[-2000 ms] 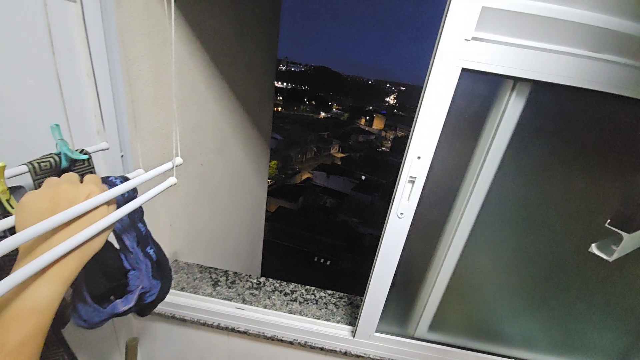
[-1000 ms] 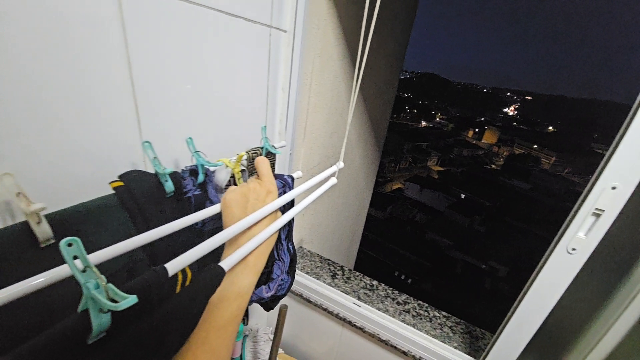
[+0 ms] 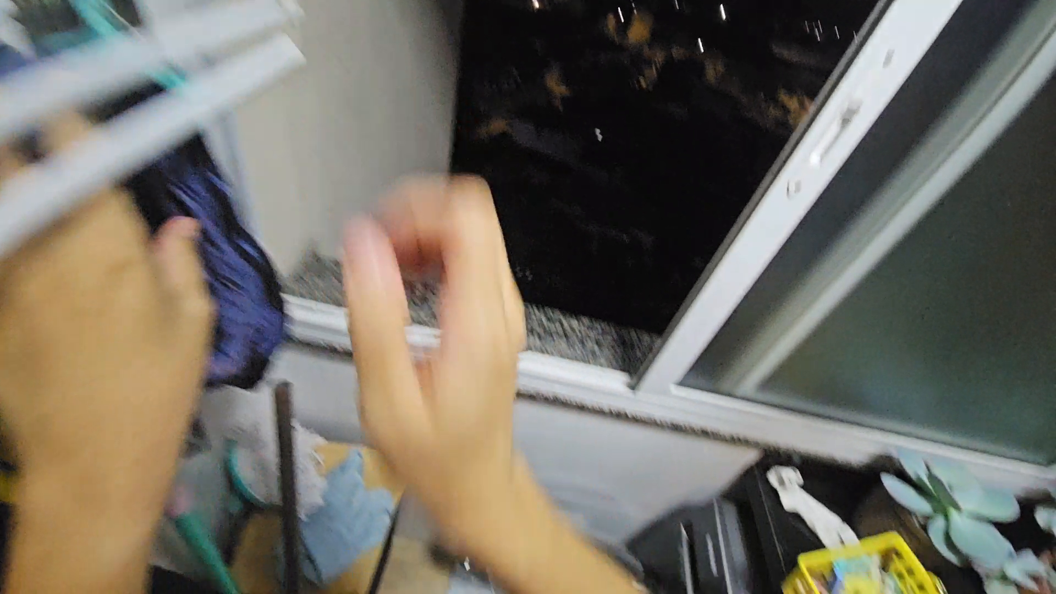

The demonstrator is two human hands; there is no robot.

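Note:
My left hand (image 3: 99, 305) is at the left, blurred, behind and below the white rods (image 3: 157, 115) of a drying rack; its fingers are partly hidden by a rod. Beside it hangs a dark blue cloth garment (image 3: 239, 280). A teal clothespin (image 3: 169, 76) shows blurred between the rods. Near the middle my right hand (image 3: 437, 330) is raised in front of the window sill, thumb and fingers apart and curved, with nothing seen between them. Whether my left hand grips anything is hidden.
A sliding window frame (image 3: 767, 198) stands right of the dark opening, above a granite sill (image 3: 577, 334). Below are a brown pole (image 3: 286, 487), a light blue cloth (image 3: 342, 516), a green handle (image 3: 202, 544), a yellow basket (image 3: 891, 549) and a succulent plant (image 3: 957, 511).
My right hand has come into view near the middle. My left hand is still by the rods and the blue garment. The view has moved downward, showing the things below the sill.

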